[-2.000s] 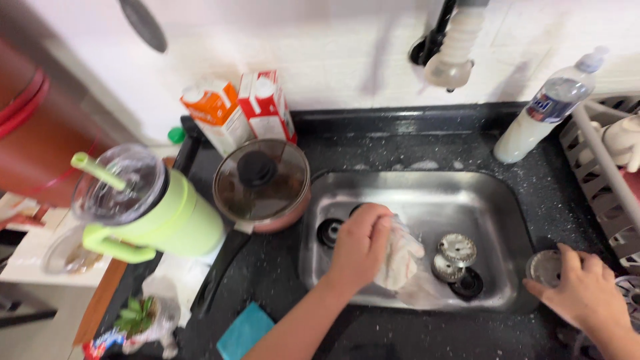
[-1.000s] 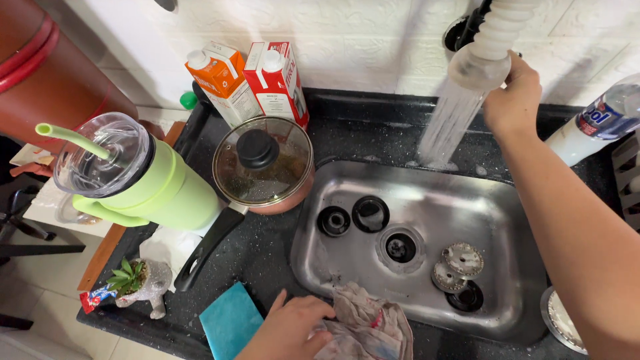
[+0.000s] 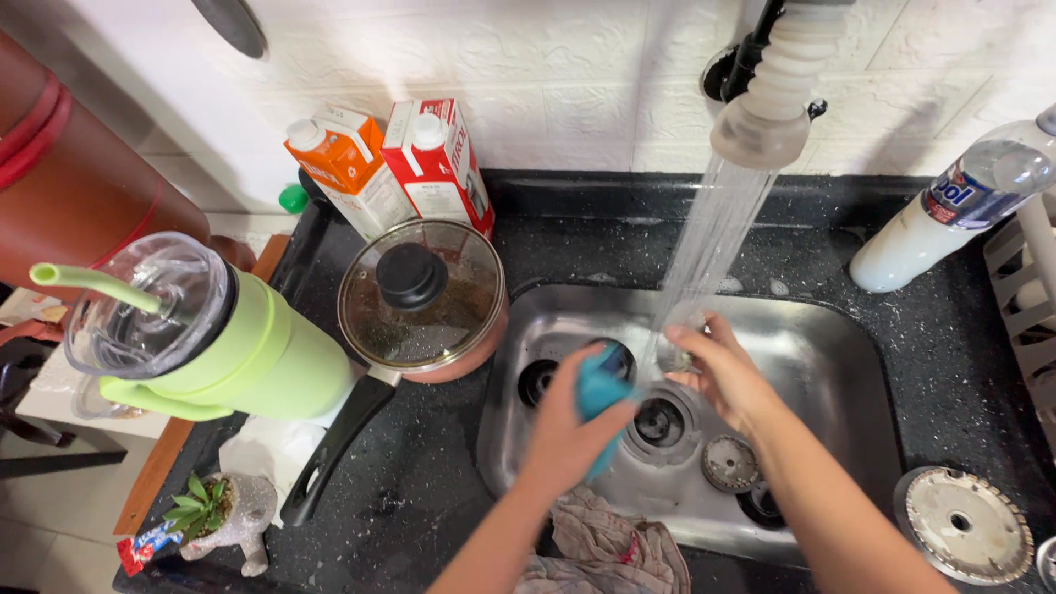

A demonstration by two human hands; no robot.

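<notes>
Water runs from the faucet's spray head (image 3: 759, 136) into the steel sink (image 3: 825, 355). Under the stream my right hand (image 3: 726, 371) holds a small round metal burner part (image 3: 685, 334), partly blurred by water. My left hand (image 3: 569, 421) grips a blue sponge (image 3: 605, 396) just left of it, over the sink. Black burner caps (image 3: 538, 381) lie on the sink's left side, near the drain (image 3: 660, 421). A small metal burner head (image 3: 731, 464) rests right of the drain, partly over another black cap (image 3: 761, 505). A crumpled cloth (image 3: 615, 544) lies at the front edge.
A lidded pan (image 3: 422, 305) stands left of the sink, its handle toward the front. Beyond are cartons (image 3: 437, 165), a green tumbler (image 3: 272, 355) and a small plant pot (image 3: 235, 516). To the right are a plastic bottle (image 3: 949, 214), a large burner head (image 3: 964, 524) and a dish rack (image 3: 1019, 264).
My left hand has left the cloth and taken up the blue sponge from the counter. My right hand has come down from the faucet and now holds a burner part under the running water.
</notes>
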